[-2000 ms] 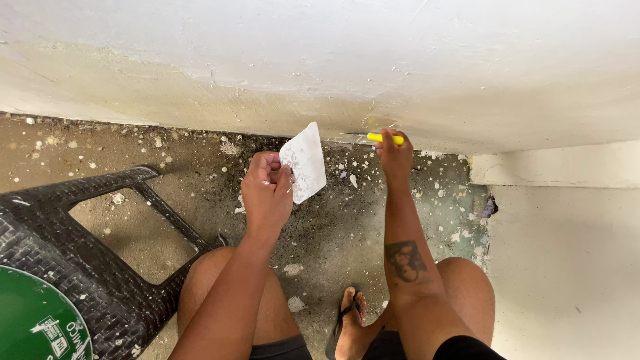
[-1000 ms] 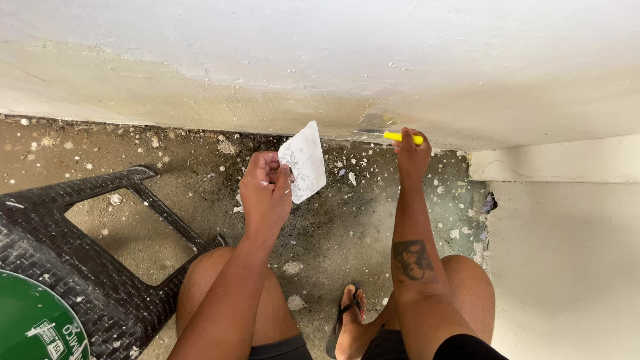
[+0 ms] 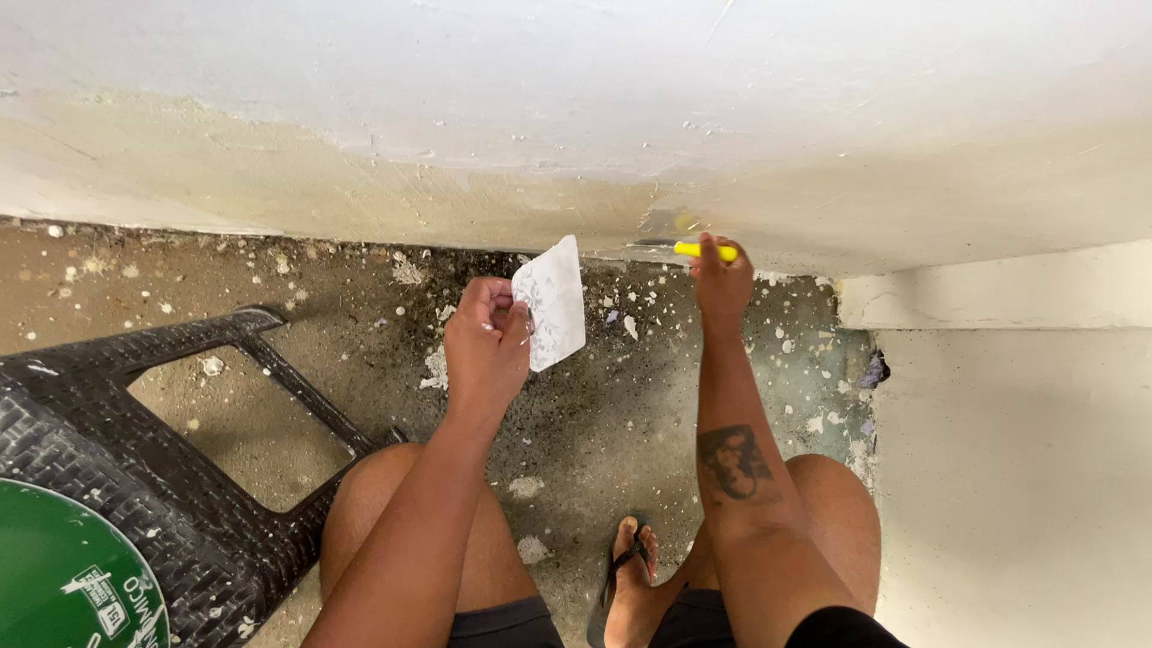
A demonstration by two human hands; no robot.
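My left hand (image 3: 489, 337) grips a flat, white, plate-like scraper (image 3: 553, 306) smeared with filler, held above the floor near the wall's foot. White specks mark its fingers. In my right hand (image 3: 723, 279) is the yellow handle (image 3: 706, 251) of a tool that looks like a putty knife. Its thin blade (image 3: 652, 243) points left, low against the wall, and is hard to make out. The pale wall (image 3: 504, 108) has beige patches and small raised crumbs along its lower part.
A black woven-pattern plastic stool (image 3: 189, 459) stands at the left, with a green bucket or lid (image 3: 67, 567) on it. The stained concrete floor (image 3: 594, 459) carries paint spots and flakes. Another wall (image 3: 1017, 468) with a ledge (image 3: 990, 288) bounds the right side. My sandalled foot (image 3: 630, 567) is below.
Two seconds ago my right hand was slightly farther left; it moved right along the wall's foot, then back left a little. My left hand with the white scraper has hardly moved.
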